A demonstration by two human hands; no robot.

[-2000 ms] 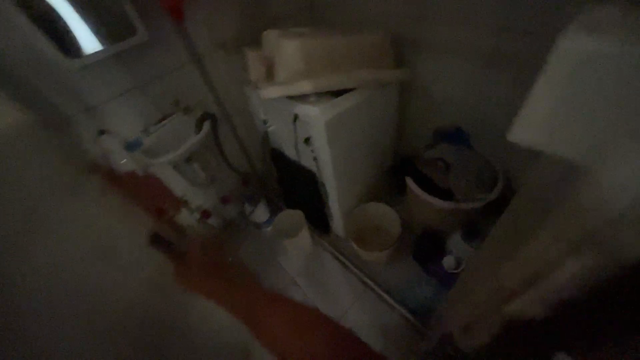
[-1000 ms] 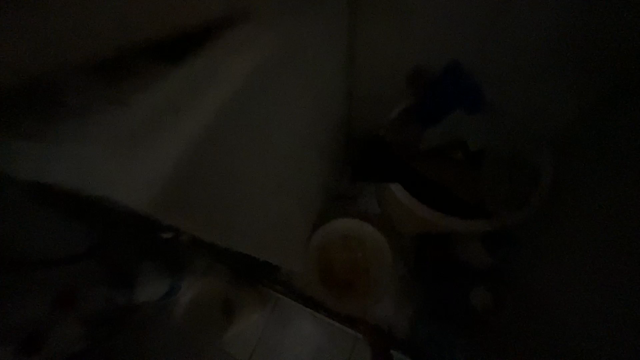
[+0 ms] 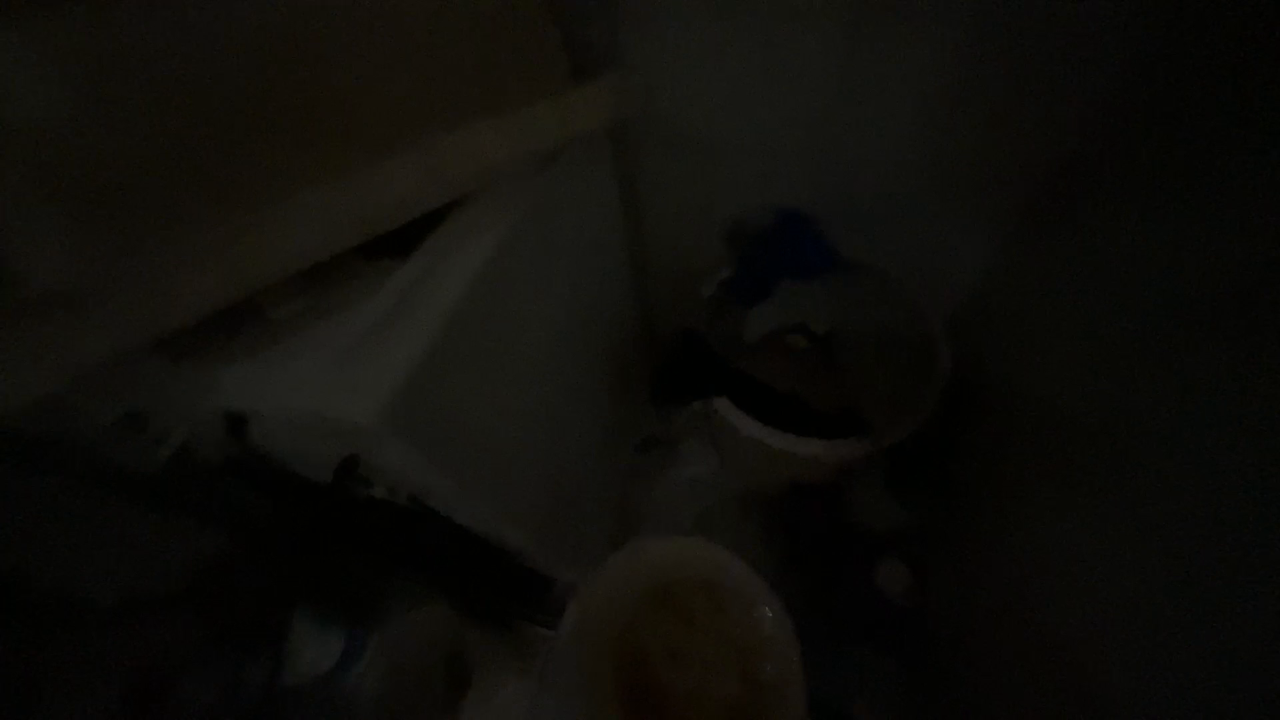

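Note:
Neither of my hands can be made out in this very dark view. A pale round bucket (image 3: 690, 630) stands at the bottom centre, with something brownish inside that I cannot identify. Behind it to the right is a wide round tub (image 3: 790, 440) with a light rim, holding dark cloth-like items. A blue item (image 3: 790, 245) lies at the tub's far edge. On the left rises a white cabinet-like box (image 3: 520, 380), its near side in deep shadow.
A large pale basin or lid (image 3: 440, 165) rests on top of the white box. A small light container (image 3: 318, 645) stands low at the left. A wall (image 3: 800, 110) closes off the back. The right side is too dark to read.
The scene has become much darker. A hand and forearm visible at the lower left two seconds ago no longer show. The view has moved in towards the box and tub.

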